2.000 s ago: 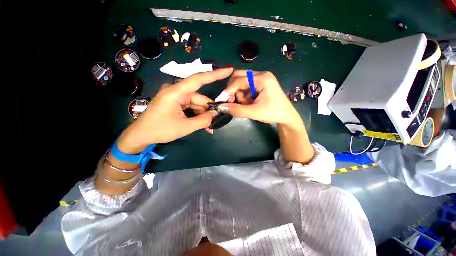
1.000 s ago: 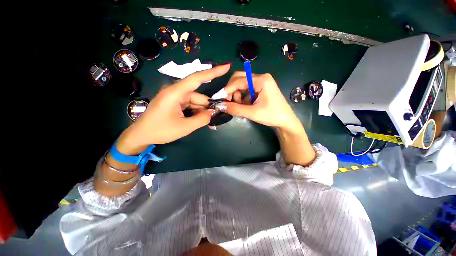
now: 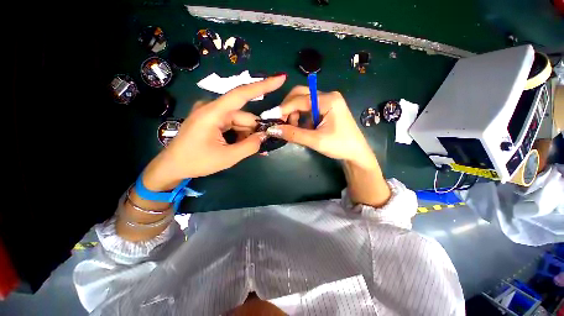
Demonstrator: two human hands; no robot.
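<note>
A small black round device assembly [image 3: 273, 141] is held between both hands at the centre, its top mostly covered by the fingertips. My left hand [image 3: 213, 139] grips its left side with thumb and fingers, index finger stretched out above. My right hand [image 3: 321, 126] pinches it from the right with the thumb. A thin blue stick tool [image 3: 313, 99] stands up from between the fingers of my right hand. A white fingertip cover [image 3: 271, 113] shows on a right finger. The parts inside the device are too small and hidden to tell.
Round assemblies [image 3: 156, 72] and dark discs [image 3: 185, 57] lie at the upper left on the green bench mat. A white scrap [image 3: 224, 83] lies behind my hands. Two small discs [image 3: 391, 110] lie beside the white tape dispenser [image 3: 479, 111]. Another person's sleeve [image 3: 525, 207] is at right.
The blue tool has swung more upright and shows more of its length. The held device has shifted slightly up and tilted between the fingertips. Both hands keep their grip.
</note>
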